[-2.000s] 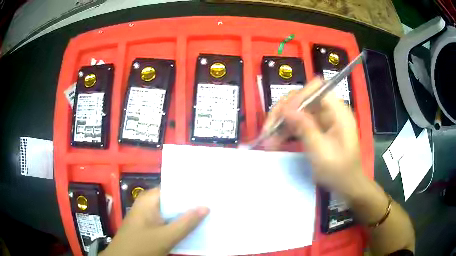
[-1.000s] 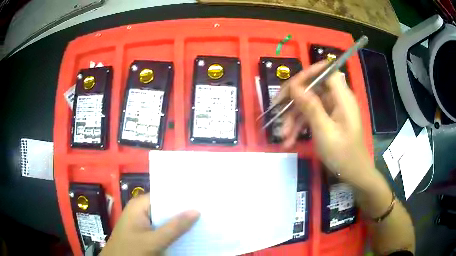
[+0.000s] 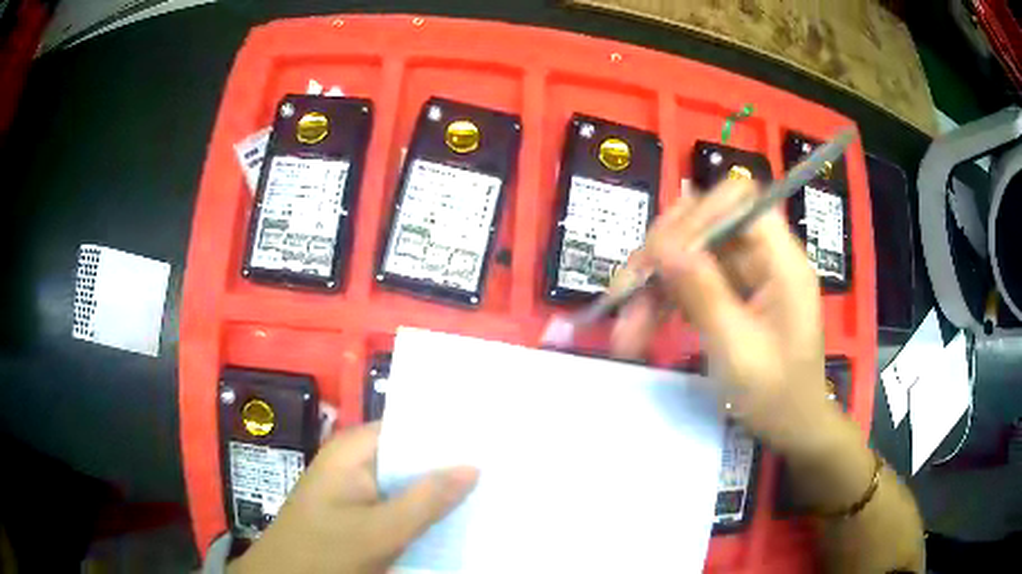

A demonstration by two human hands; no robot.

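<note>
My left hand [image 3: 375,499] grips a large white label sheet [image 3: 549,448] by its left side, over the front row of the red tray [image 3: 448,320]. My right hand [image 3: 740,292] holds grey metal tweezers [image 3: 773,196] like a pen. A small pale pinkish sticker [image 3: 557,330] shows at the tweezer tip, at the sheet's top edge; whether it is free of the sheet I cannot tell. Black phone units [image 3: 605,207] with gold discs and printed labels lie in the tray pockets. The sheet and my hands hide parts of several units.
A small dot-label sheet [image 3: 121,301] lies left of the tray. At right are a dark smartphone [image 3: 893,241], loose white sheets [image 3: 930,387] and a desk fan [image 3: 953,224]. A brown board [image 3: 773,51] lies behind the tray.
The view has shifted, so the tray sits further right. The tweezers have moved from above a back-row unit to the sheet's top edge, where a small sticker now shows at their tip.
</note>
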